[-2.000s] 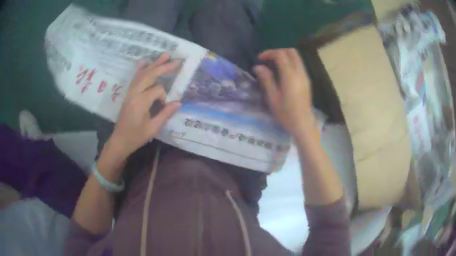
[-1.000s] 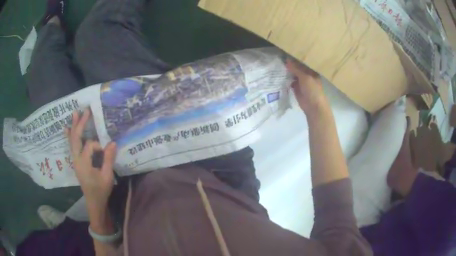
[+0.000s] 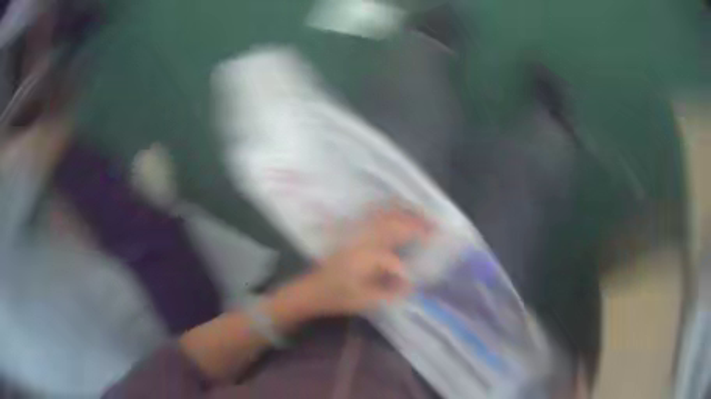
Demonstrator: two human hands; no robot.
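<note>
A newspaper-wrapped bundle (image 3: pixel 312 156) lies slantwise across my lap and legs, from the upper left down to the lower right. It is long and strongly blurred; red print and a blue and purple photo show on it. My left hand (image 3: pixel 374 261) rests on the bundle near its middle; the blur hides whether its fingers grip the paper. My right hand is not in view. The bundle's lower right end runs to the bottom edge of the picture. No black strip shows.
A tan carton flap (image 3: pixel 643 323) stands at the right edge. Another person's purple sleeve (image 3: pixel 132 226) is at the left, beside a pale sheet or cloth (image 3: pixel 70 312). A white scrap (image 3: pixel 357 17) lies on the green floor at the top.
The view has swung and blurred. The bundle now slants down to the right instead of lying nearly level. My right hand, earlier at the bundle's right end, has left the view.
</note>
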